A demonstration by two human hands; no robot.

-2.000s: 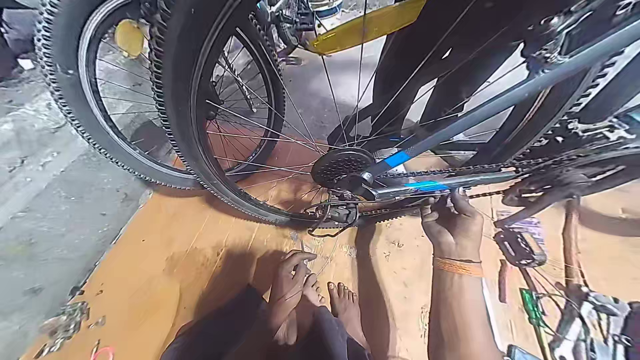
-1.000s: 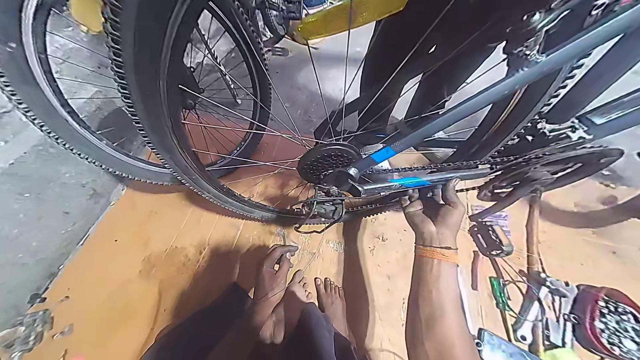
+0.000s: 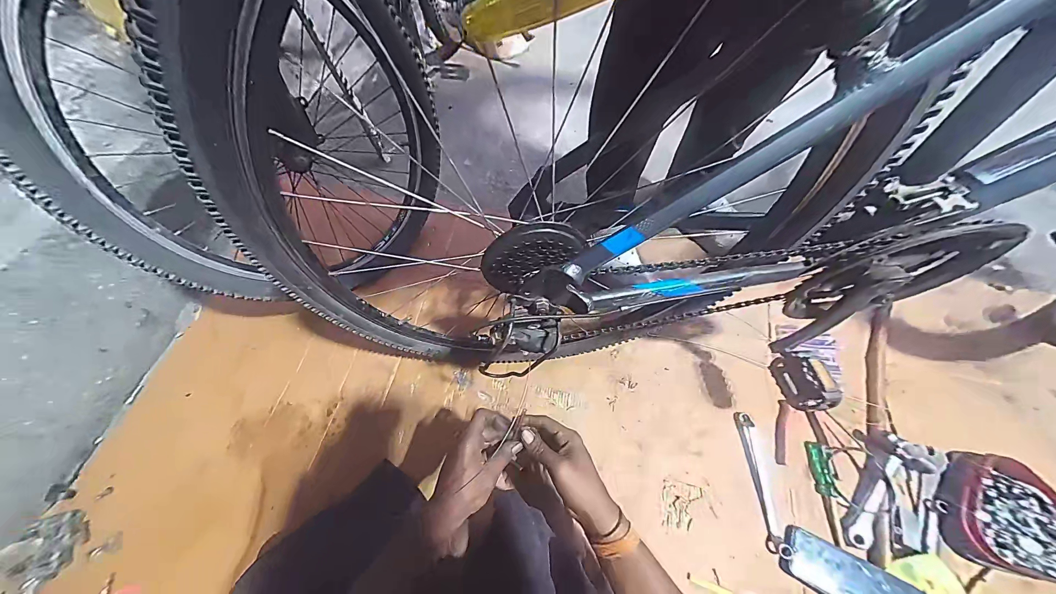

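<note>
My left hand [image 3: 474, 466] and my right hand [image 3: 565, 466] meet low in the middle of the view, below the rear derailleur [image 3: 528, 334]. Between their fingertips is a thin cable or wire [image 3: 517, 421], which seems to run up toward the derailleur. The right wrist wears an orange band. Above the hands stands a grey bicycle frame [image 3: 742, 165] with blue marks, its rear sprocket cassette [image 3: 536, 257] and chain [image 3: 685, 312] in view. The rear wheel's tyre [image 3: 247, 239] reaches to the upper left.
A second wheel [image 3: 49, 190] stands at the left. At the lower right lie a wrench [image 3: 757, 478], a phone-like flat object [image 3: 833, 561], a green-handled tool [image 3: 822, 469] and a red-edged container [image 3: 1002, 511]. A pedal [image 3: 804, 381] juts out above them. Behind the bicycle is a person's dark-clothed leg [image 3: 635, 99].
My right hand has left the chainstay and come down beside my left hand. Both now hold the thin cable or wire between their fingers.
</note>
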